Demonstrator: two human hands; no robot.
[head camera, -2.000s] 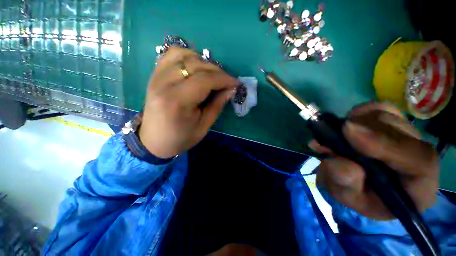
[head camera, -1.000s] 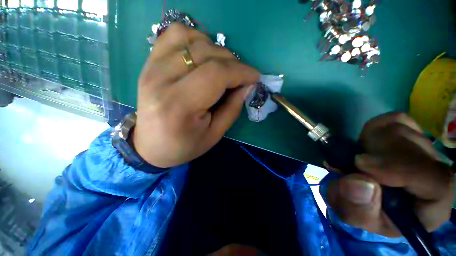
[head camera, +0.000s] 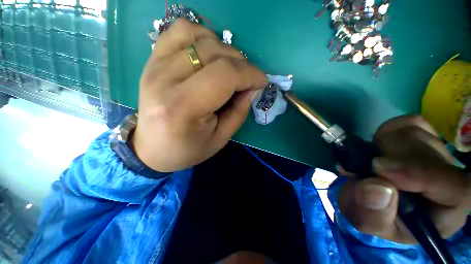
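A small dark speckled circuit board (head camera: 267, 97) lies on a whitish pad (head camera: 279, 106) on the green mat. My left hand (head camera: 193, 98), with a ring, has thumb and forefinger pinched together at the board's left edge; what lies between the fingertips is hidden. My right hand (head camera: 408, 175) holds the soldering iron (head camera: 312, 116) like a pen by its black handle. The iron's tip is at the right side of the board; I cannot tell if it touches. A thin reddish wire shows on the pad below the board.
A pile of silvery discs with wires (head camera: 362, 33) lies at the upper right. A yellow tape roll (head camera: 445, 98) stands at the right edge. A clear blister tray (head camera: 51, 56) is at the left. A cluster of board assemblies (head camera: 177, 14) is partly behind my left hand.
The iron's tip has come from the open mat to the board's right side. My left hand keeps its pinch at the board. The view has shifted slightly.
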